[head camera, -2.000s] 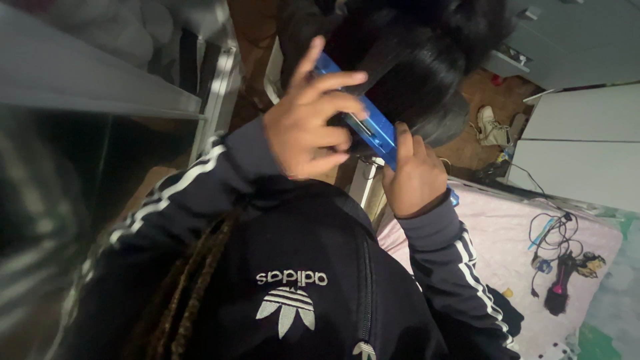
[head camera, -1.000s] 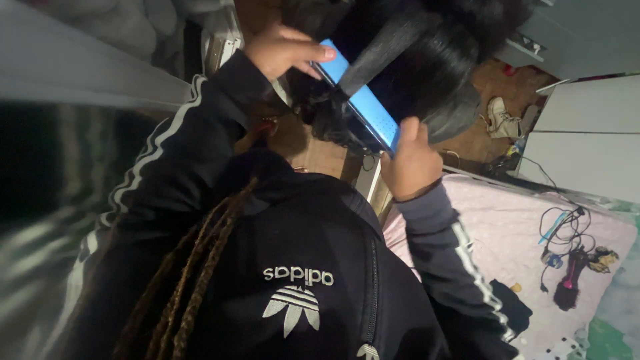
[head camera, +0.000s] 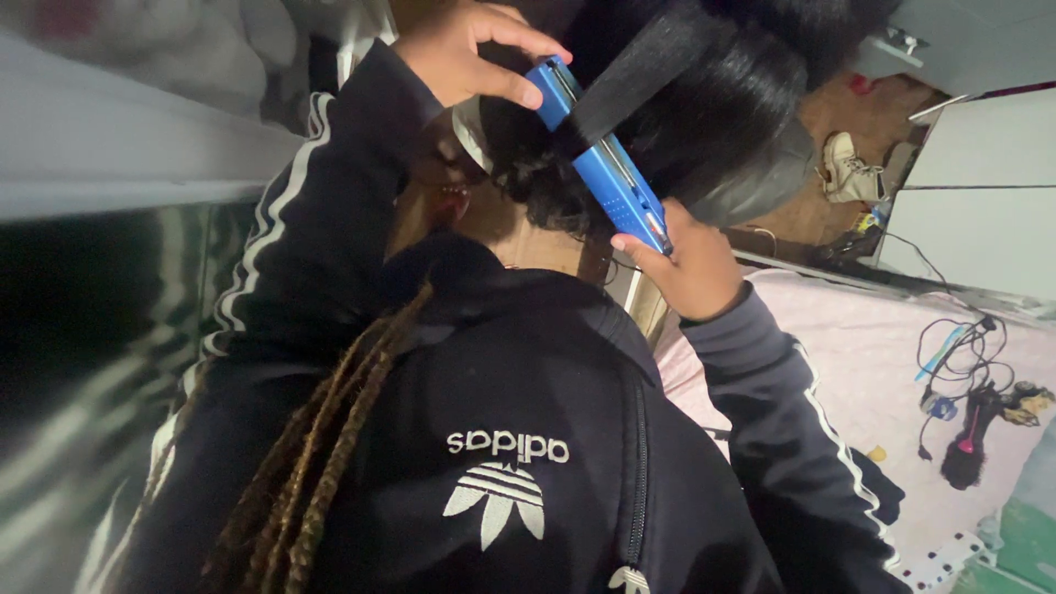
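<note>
A blue hair straightener (head camera: 606, 177) lies slantwise at the top middle, closed around a flat lock of straight black hair (head camera: 639, 74). My left hand (head camera: 478, 54) pinches its upper tip between thumb and fingers. At the lower end, my right hand (head camera: 697, 260) is wrapped around the straightener, its thumb on the near side. The lock runs up and right from the plates to the dark head of hair (head camera: 734, 91) of a person in front of me. Looser curly ends (head camera: 557, 198) hang below the plates on the left.
At right, a pink-covered surface (head camera: 792, 313) bears tangled black cables (head camera: 973, 355), a dark hairbrush (head camera: 969, 437) and a light blue comb-like item (head camera: 940, 353). A pale boot (head camera: 850, 169) stands on the brown floor behind. White drawers (head camera: 982, 148) are at the upper right; a glossy dark panel (head camera: 124, 330) is at left.
Two seconds ago my left hand was spread and blurred over the straightener; now it grips the upper tip. Since one second ago the straightener has turned, showing its side and the plates' edge.
</note>
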